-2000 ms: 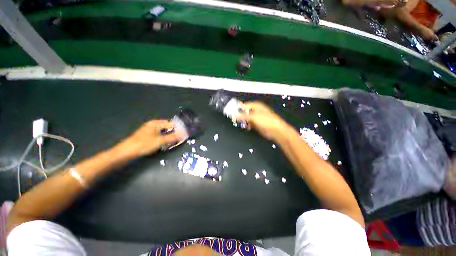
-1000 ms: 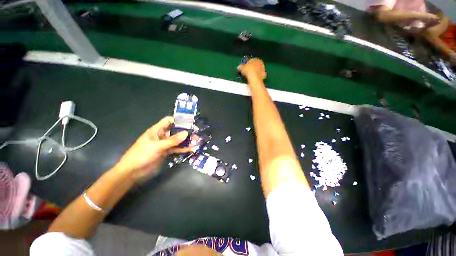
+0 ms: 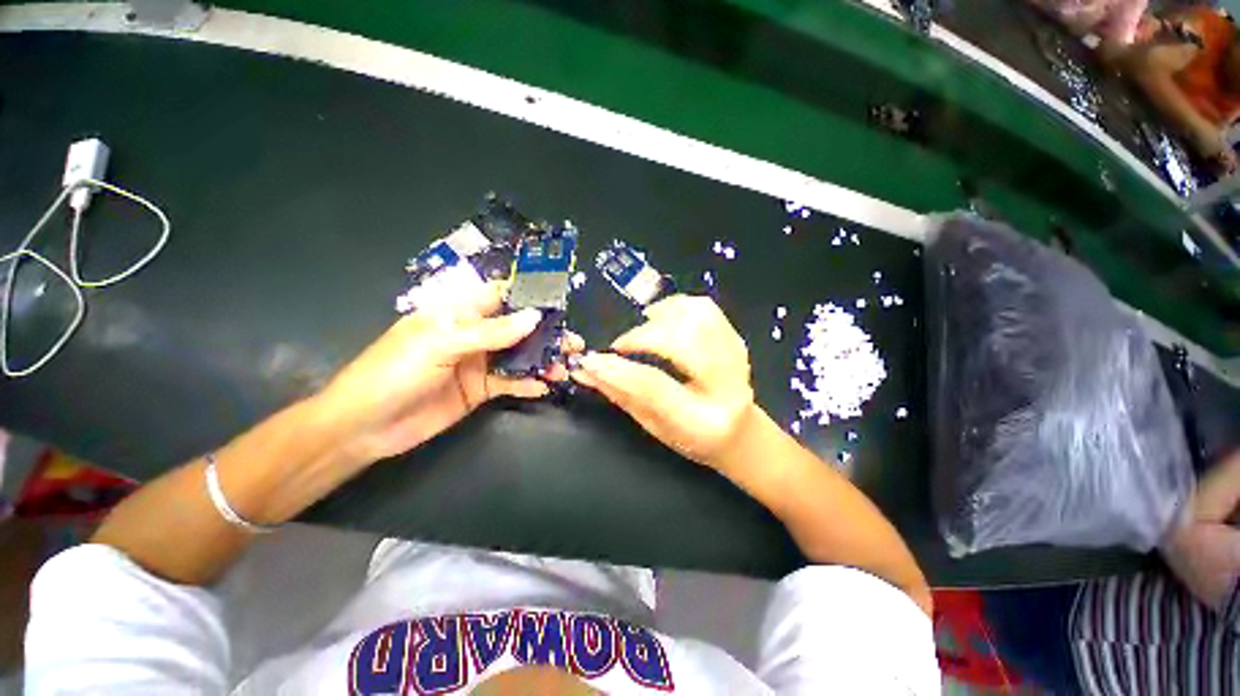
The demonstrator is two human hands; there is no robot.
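Observation:
My left hand (image 3: pixel 422 370) holds a phone unit (image 3: pixel 541 288) above the bench, its blue circuit board end pointing away from me, a silver-grey plate in the middle and the black end towards me. My right hand (image 3: pixel 684 377) is at the black end, thumb and forefinger close together by its lower right corner. A tiny white piece seems to be at the fingertips; it is too small to be sure. A waiting unit (image 3: pixel 632 272) lies just beyond my right hand. More units (image 3: pixel 462 250) lie in a cluster beyond my left hand.
A pile of white pieces (image 3: pixel 839 364) lies right of my right hand, with loose ones around it. A plastic-wrapped bundle (image 3: pixel 1061 394) is at the right. A white cable (image 3: pixel 79 242) loops at left. The green conveyor (image 3: pixel 762 109) runs beyond the white rail (image 3: pixel 598 125). Other people's arms show at right.
My right hand has come back from the conveyor to the unit in my left hand. A unit now lies beyond my right hand. The view has shifted.

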